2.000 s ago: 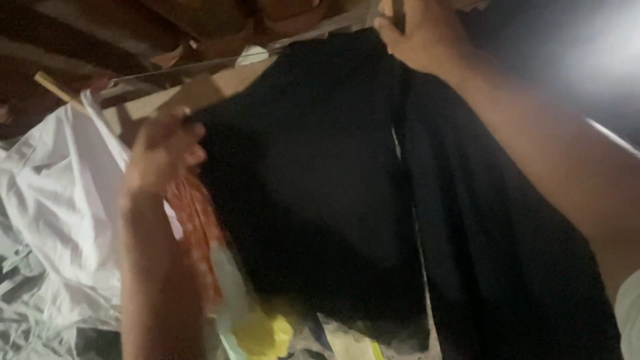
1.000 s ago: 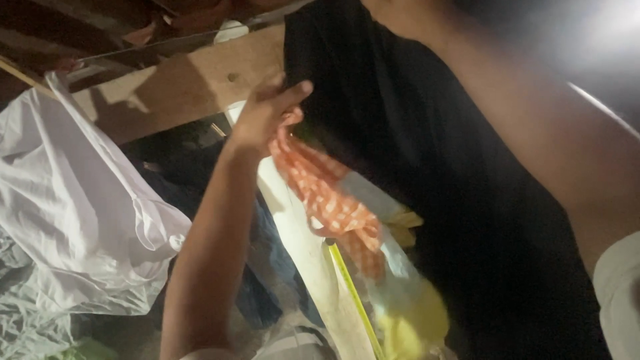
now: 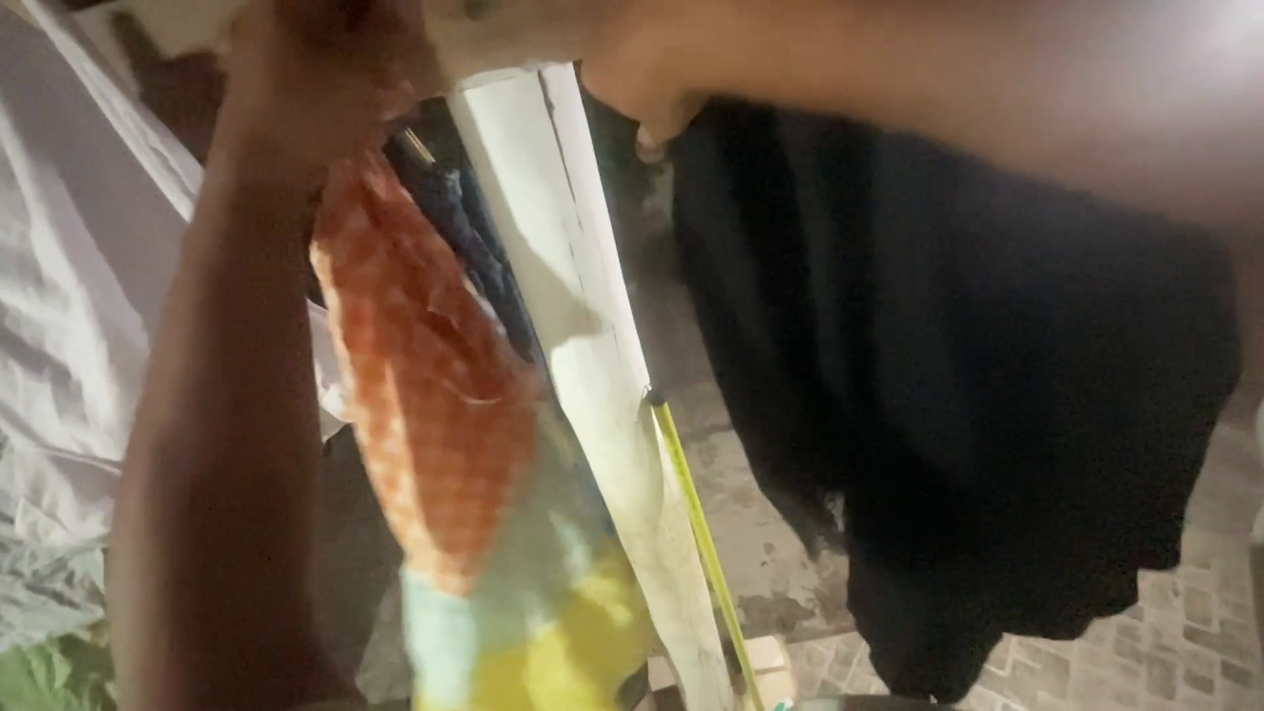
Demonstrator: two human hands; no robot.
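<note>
My left hand (image 3: 326,89) is raised at the upper left, blurred. From it hangs a cloth with an orange checked part (image 3: 425,375) above pale blue and yellow parts (image 3: 563,642). Near the top centre my right hand (image 3: 642,84) has its fingers curled at the upper edge of a large black cloth (image 3: 948,375), which drapes down under my right forearm. Whether those fingers grip it is not plain.
White cloth (image 3: 59,267) hangs at the left. Between my hands stands a whitish post (image 3: 583,355), with a thin yellow-green stick (image 3: 701,533) beside it. A wooden beam (image 3: 504,35) crosses the top. Paving (image 3: 1066,671) shows at the lower right.
The black cloth has moved right, away from the checked cloth, and the post now shows between them. My left hand has moved up to the beam with the checked cloth hanging from it.
</note>
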